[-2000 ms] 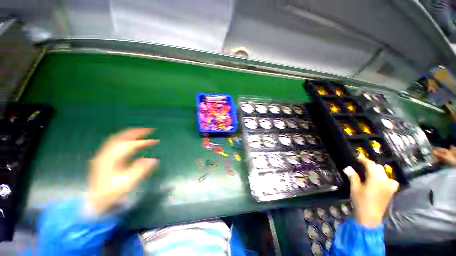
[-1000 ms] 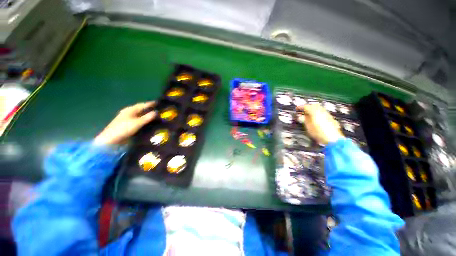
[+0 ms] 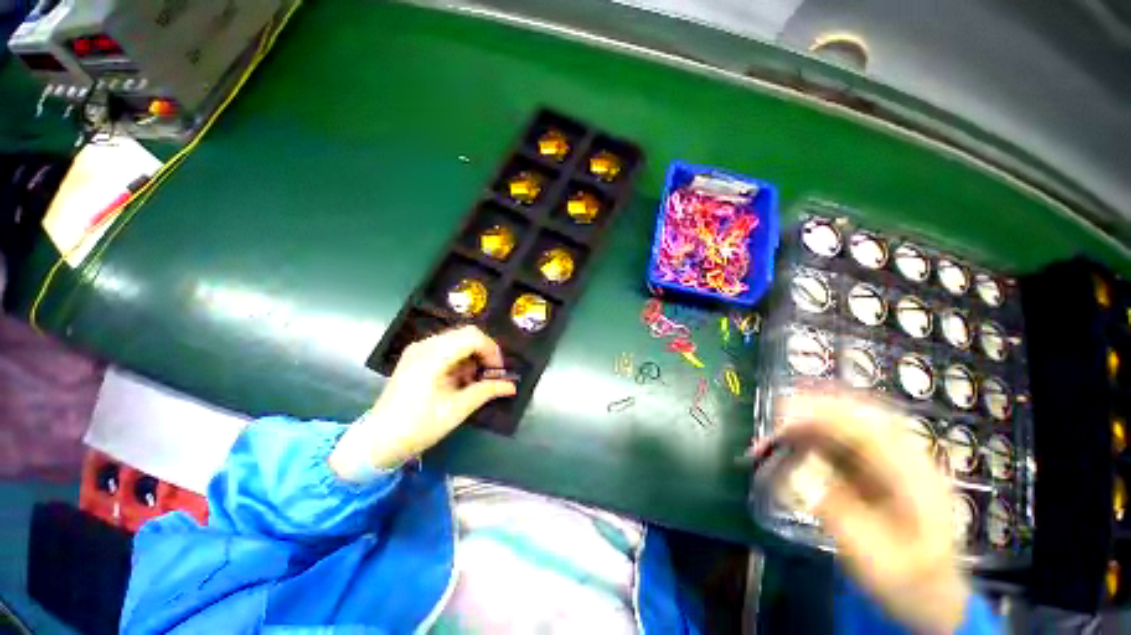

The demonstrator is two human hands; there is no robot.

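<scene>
A black pocket tray (image 3: 506, 275) with two columns of amber-gold round units (image 3: 496, 241) lies left of the blue parts box (image 3: 771, 236). My left hand (image 3: 437, 387) is over the tray's near end, thumb and fingers closed on a small dark round unit, mostly hidden by the fingers. My right hand (image 3: 874, 490) is blurred over the near left part of the clear blister tray (image 3: 883, 341), which holds rows of silver discs (image 3: 915, 319). Something small and dark shows at its fingertips; I cannot tell what it is.
Loose coloured clips or short leads (image 3: 670, 329) lie below the blue box. Another black tray (image 3: 1077, 422) with amber units stands at far right. A power supply (image 3: 137, 56), a yellow cable (image 3: 254, 62) and a white sheet (image 3: 106, 199) are upper left. A red tray (image 3: 130, 490) is lower left.
The view has shifted left. The black tray now lies left of the blue box. My left hand has moved from its left side to its near end; my right hand has moved nearer over the clear tray.
</scene>
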